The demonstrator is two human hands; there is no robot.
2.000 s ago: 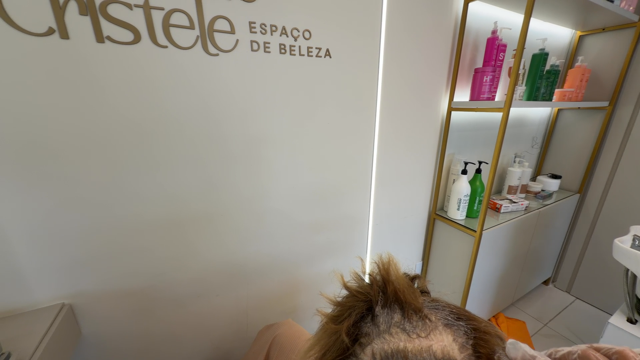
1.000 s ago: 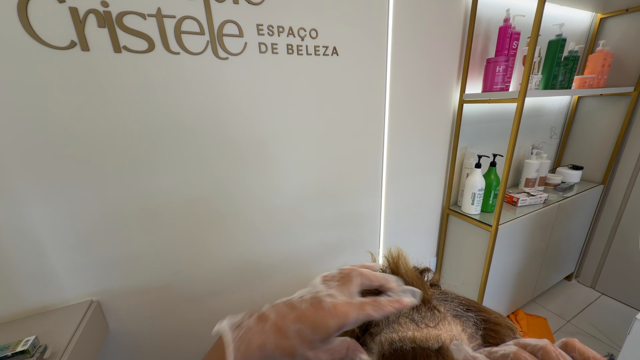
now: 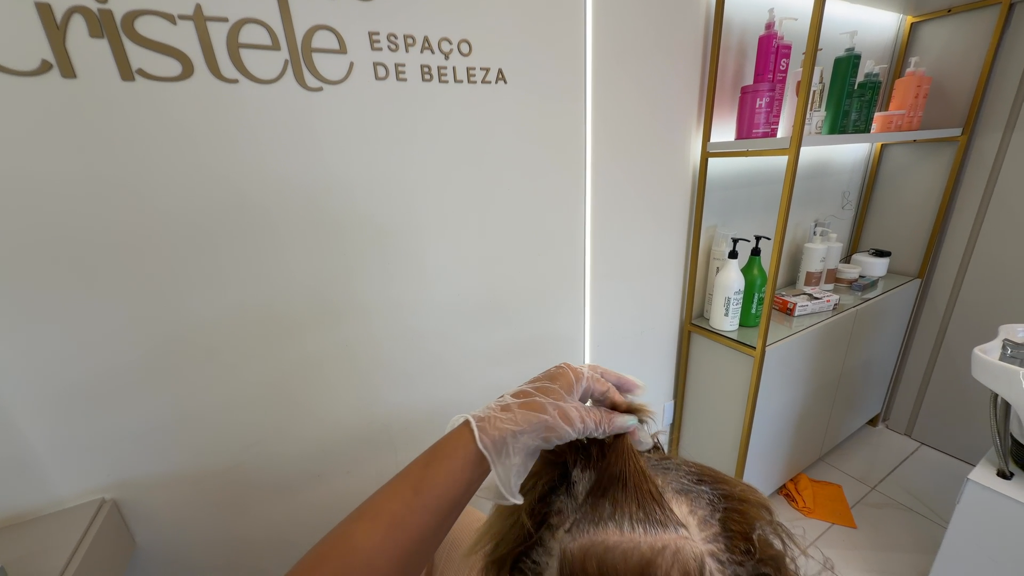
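My left hand (image 3: pixel 560 408), in a thin translucent glove, pinches a section of brown hair (image 3: pixel 628 484) and holds it raised above a person's head. The tips of the section stick out past the fingers. Below it, a parting shows the scalp, and pale product or light roots lie along the hair beside it. Looser, lighter brown hair (image 3: pixel 720 500) hangs to the right of the raised section. The person's face is hidden from this angle. My right hand is out of the frame.
A gold-framed shelf (image 3: pixel 788 208) with pump bottles, jars and a small box stands at right, over a pale cabinet (image 3: pixel 836 368). An orange cloth (image 3: pixel 818 500) lies on the tiled floor. A white wash basin (image 3: pixel 992 360) is at the right edge, a drawer unit (image 3: pixel 72 536) at lower left.
One second ago both gloved hands were at the hair, the left spread over its top. Now the left grips a raised section, and the right has left the view.
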